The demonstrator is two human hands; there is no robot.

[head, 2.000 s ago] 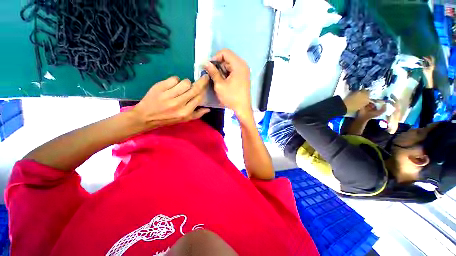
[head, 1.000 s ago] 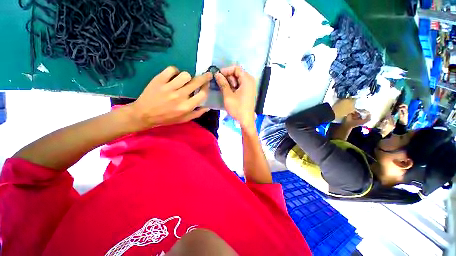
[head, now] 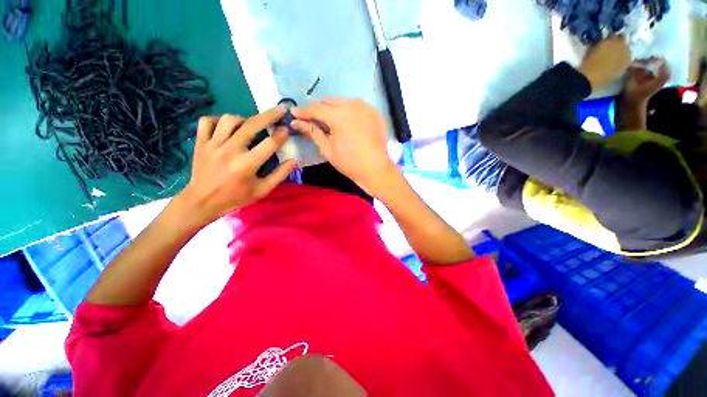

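Note:
A small dark piece with a black loop (head: 287, 104) standing out at its top is held between both hands over the pale work board (head: 341, 46). My left hand (head: 236, 159) grips it from the left with its fingertips. My right hand (head: 346, 136) pinches it from the right between thumb and finger. The fingers hide most of the piece. A short dark sliver (head: 313, 85) lies on the board just beyond the hands.
A black strap pile (head: 116, 108) lies on the green table at left, a small blue-grey bundle (head: 15, 22) beyond it. A black-gripped hammer (head: 393, 93) lies right of my hands. A neighbouring worker's dark sleeve (head: 543, 116) and a piece pile (head: 605, 15) are at right. Blue crates (head: 612, 302) stand below.
The view has shifted, so the table things sit differently in the picture. The loop shows more clearly above the fingertips, and the dark sliver on the board is now visible. Both hands still hold the piece.

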